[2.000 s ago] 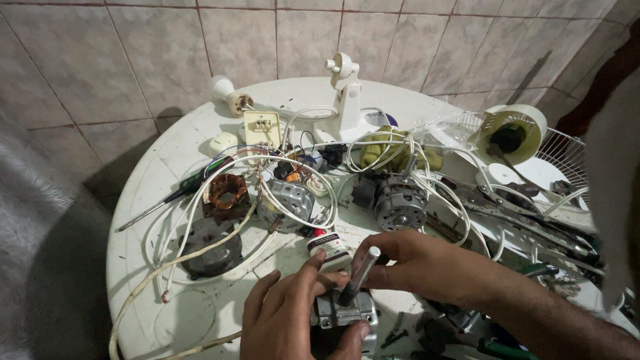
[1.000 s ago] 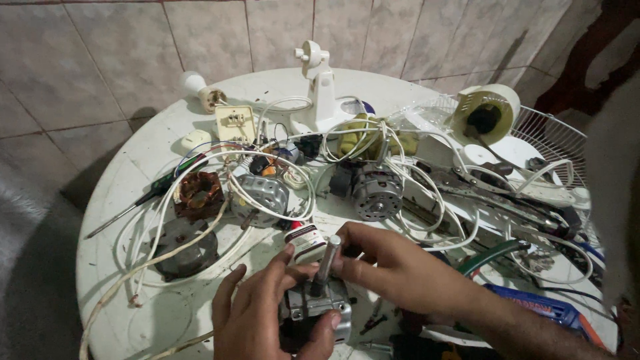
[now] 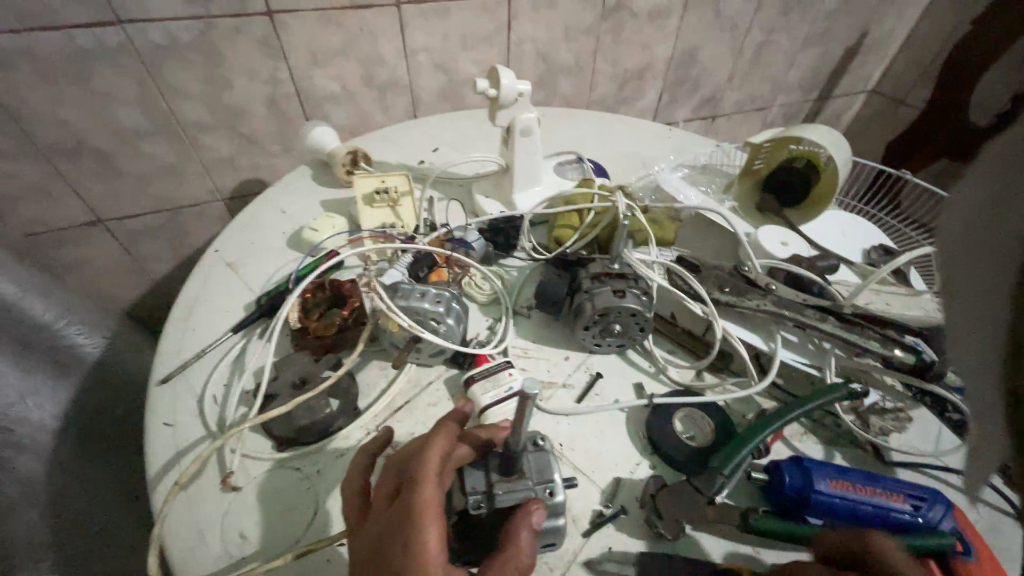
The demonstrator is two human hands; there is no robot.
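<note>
My left hand grips a small electric motor with a grey metal housing at the bottom middle; a thick metal rod stands up from its top and a thin shaft pokes out at its right. My right hand is at the bottom right edge, blurred and mostly cut off, beside the green handle of pliers; whether it holds anything is hidden. A small white bottle with a red cap lies just behind the motor. Loose screws lie to the motor's right.
On the round white table are a blue power screwdriver, black tape, another motor, a copper stator, a screwdriver, looped white cable, a white fan stand and a wire fan guard.
My right hand has left the motor's rod and moved right and down to the frame's bottom edge. My left hand still holds the motor.
</note>
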